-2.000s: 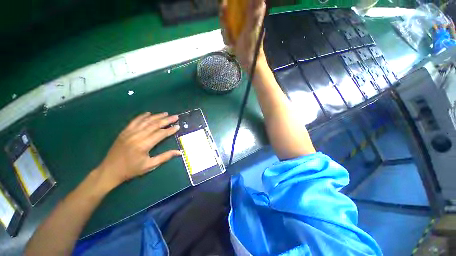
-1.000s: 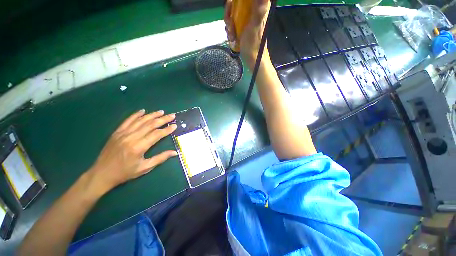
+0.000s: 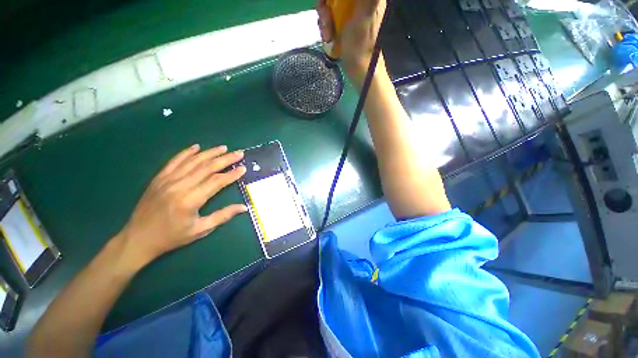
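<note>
An open-backed phone (image 3: 276,203) lies flat on the green mat in front of me, with a white, yellow-edged battery and its dark end away from me. My left hand (image 3: 192,196) lies flat with fingers spread, its fingertips touching the phone's left edge. My right hand (image 3: 360,35) is at the top edge, partly cut off, and grips the orange electric screwdriver (image 3: 341,21). The screwdriver's lower end is at the far right rim of the round screw dish (image 3: 306,82). The tip is too small to make out.
A thin black cable (image 3: 348,143) hangs across the view. A glossy black parts tray (image 3: 448,105) lies at right, with plastic bags (image 3: 594,35) beyond. Two more phones, one (image 3: 26,234) nearer me than the whitish rail (image 3: 196,61), lie at left. Cardboard boxes (image 3: 594,339) are low at right.
The screwdriver has moved slightly right and up in the view and stays at the dish. My left hand remains at the phone. The view has shifted a little.
</note>
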